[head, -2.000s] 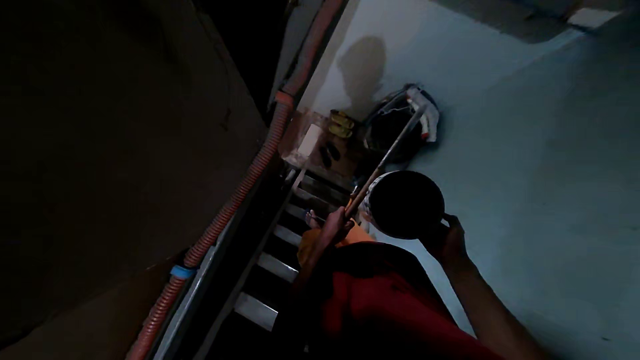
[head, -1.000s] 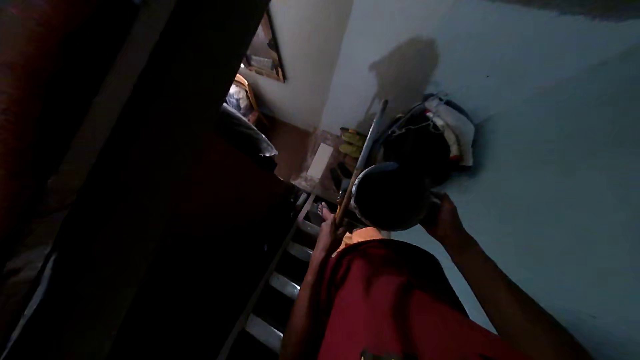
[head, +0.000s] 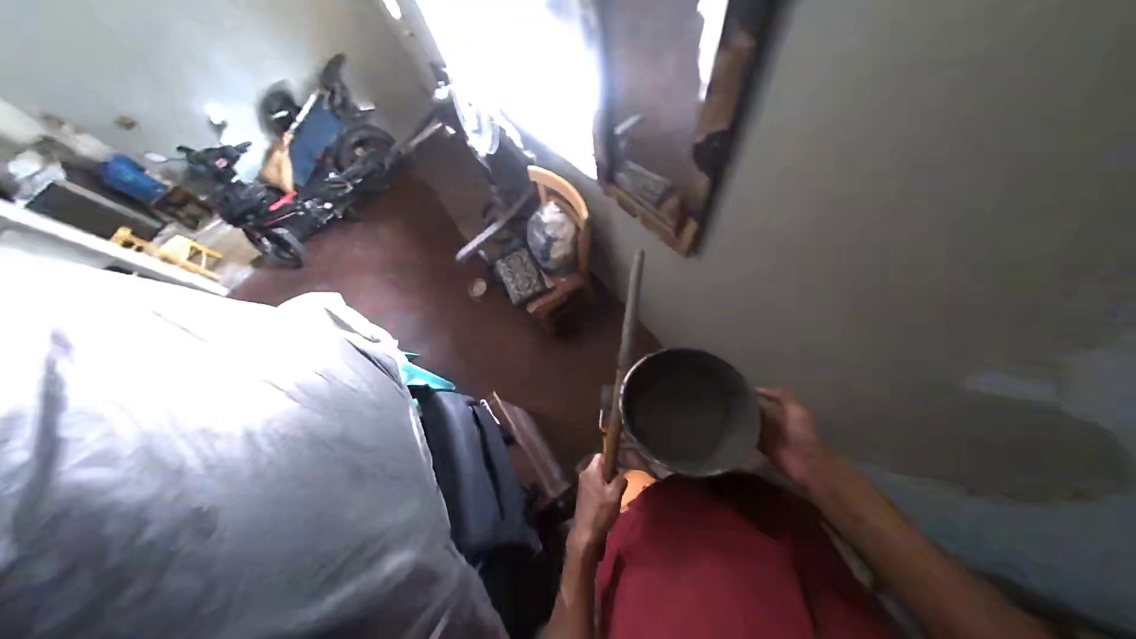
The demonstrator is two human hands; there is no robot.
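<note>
My left hand [head: 601, 501] is closed around the lower end of a long thin wooden stick [head: 628, 337], which points up and away from me. My right hand [head: 788, 437] grips the right side of a round, dark grey bucket [head: 750, 410], in front of my red shirt. The bucket's inside looks dark, and I cannot tell what it holds. The stick runs along the bucket's left side; whether they touch is unclear. An orange thing [head: 636, 487] shows just below the bucket, partly hidden by my shirt.
A grey cover [head: 266, 470] and dark clothing [head: 479, 470] lie close on the left. On the brown floor [head: 399, 266] beyond stand a wooden chair [head: 564, 191] with a bag and motorcycles [head: 293, 195]. A plastered wall [head: 905, 266] with a framed opening [head: 652, 209] rises at the right.
The view has moved from dark steps to a brighter room with motorcycles and a chair. Both hands keep hold of the stick and the bucket. The pale-rimmed dark container seen earlier has left view.
</note>
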